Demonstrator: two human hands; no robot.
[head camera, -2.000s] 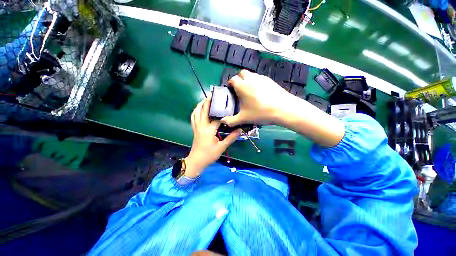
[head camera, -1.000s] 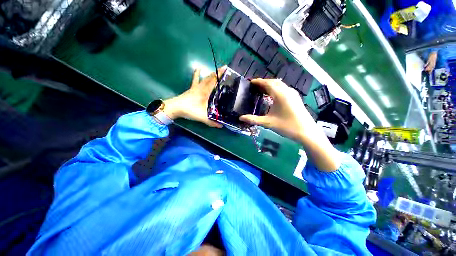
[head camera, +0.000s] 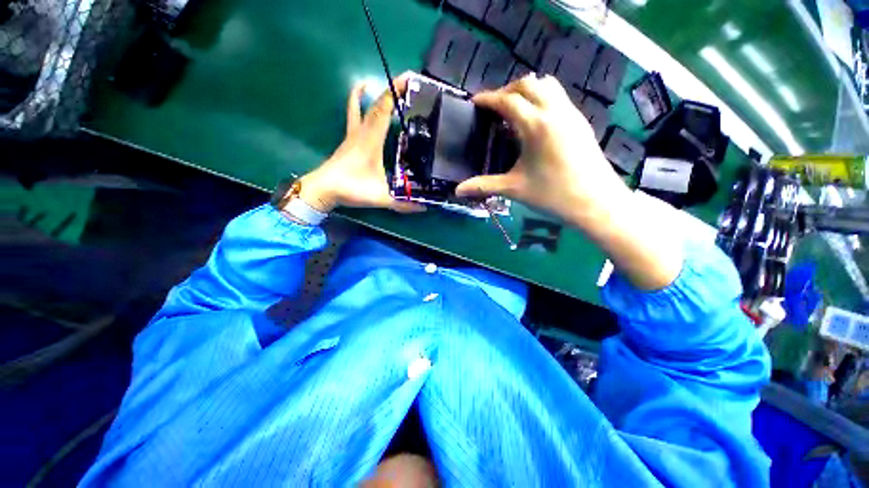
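A palm-sized device unit (head camera: 454, 138), black with silvery edges, is held just above the bench near its front edge. My left hand (head camera: 360, 162) grips its left side, with the thumb along the lower edge. My right hand (head camera: 543, 143) grips its right side, fingers on top and thumb at the lower right. A red lead wire (head camera: 408, 184) shows at its lower left corner, and a thin lead ends in a small tip below its right side. A long thin black strand (head camera: 377, 43) rises from its left side. My palms hide parts of its sides.
Rows of flat black covers (head camera: 526, 45) lie beyond the unit. Loose black housings (head camera: 694, 133), one with a whitish face (head camera: 665, 175), lie to the right. A small dark part (head camera: 539, 235) lies near the front edge. Long glossy black parts (head camera: 757, 219) stand far right. A mesh-sided bin (head camera: 43, 62) is far left.
The light grey cover face seen two seconds ago has given way to the unit's open, dark side. Both hands now grip opposite sides. The camera view has also turned and shifted.
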